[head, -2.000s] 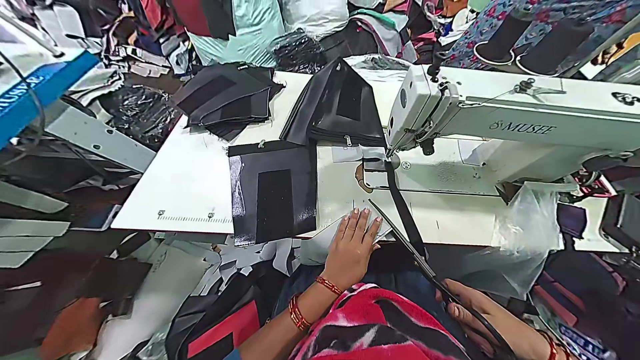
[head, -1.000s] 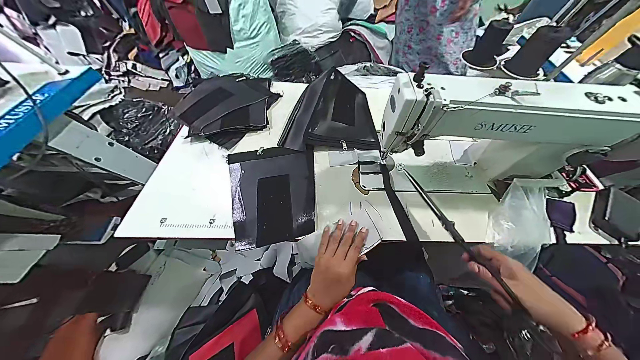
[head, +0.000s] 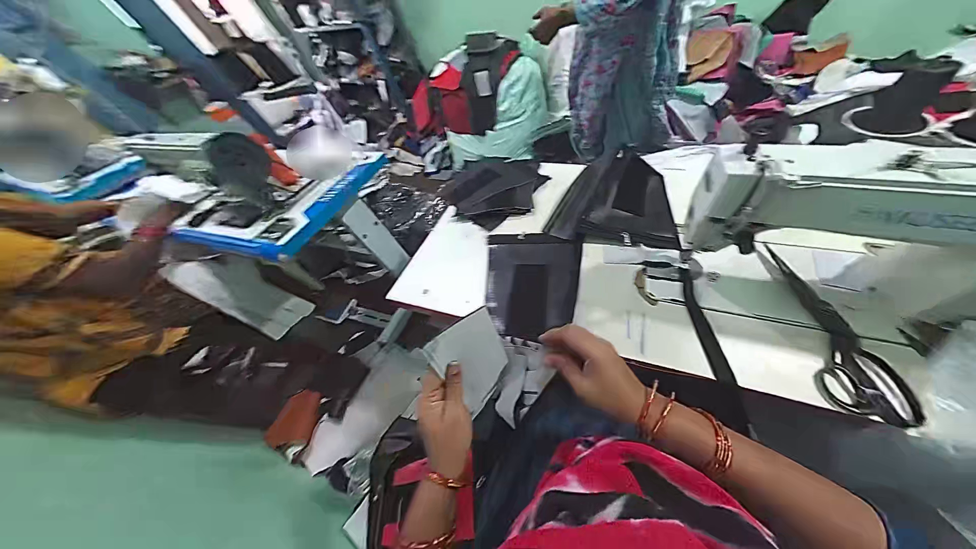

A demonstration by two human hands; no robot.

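My left hand (head: 444, 415) grips a pale grey rectangular panel (head: 471, 352) over the left front edge of the white sewing table (head: 438, 267). To its right my right hand (head: 591, 366) is raised near the panel, fingers curled; whether it pinches anything I cannot tell. White strips (head: 522, 381) hang between the two hands. A black panel with a darker rectangle (head: 534, 286) lies flat beyond them. The large scissors (head: 846, 343) rest on the table at the right. A black strap (head: 709, 335) runs from under the sewing machine's needle (head: 686, 255) over the front edge.
Stacked black pieces (head: 499, 191) and more black panels (head: 625, 202) lie at the table's back. The sewing machine arm (head: 862, 198) spans the right side. A person in patterned clothing (head: 621, 76) stands behind; a co-worker's arm (head: 114, 252) is at another table on the left.
The scissors have left my right hand and lie on the table. My left hand has moved left off the table's front edge and taken the grey panel. The view has swung left.
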